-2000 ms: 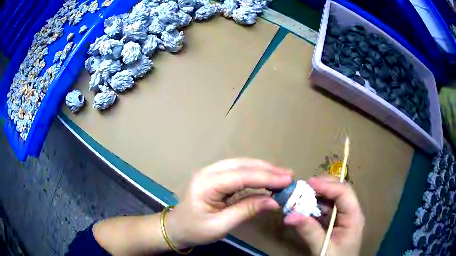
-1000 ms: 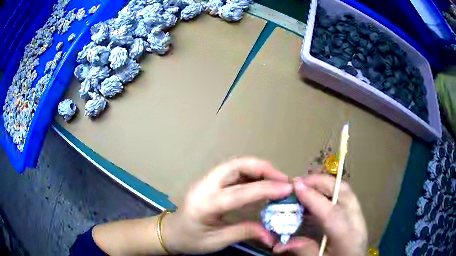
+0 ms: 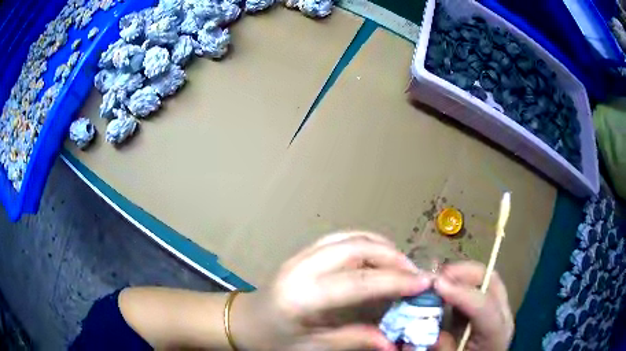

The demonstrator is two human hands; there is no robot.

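Note:
My left hand (image 3: 336, 291) and my right hand (image 3: 477, 301) meet at the lower middle. Between their fingertips they hold a white ruffled part (image 3: 415, 322) with a dark cap part (image 3: 423, 299) on its upper side. Fingers hide some of both parts. My right hand also keeps a thin pale brush (image 3: 495, 253), its tip pointing up and away. An orange cup (image 3: 450, 221) stands on the cardboard just beyond my hands, with dark spots around it.
Cardboard (image 3: 240, 151) covers the green bench. Ruffled parts (image 3: 156, 62) are piled far left beside a blue tray (image 3: 51, 130) of small pieces. A pale tub (image 3: 504, 130) of dark caps stands far right. Joined pieces (image 3: 590, 274) lie in rows at the right edge.
The held part has turned, its dark cap now on the upper side. Both hands have shifted a little to the right. The brush has tilted further right, and the orange cup shows fully.

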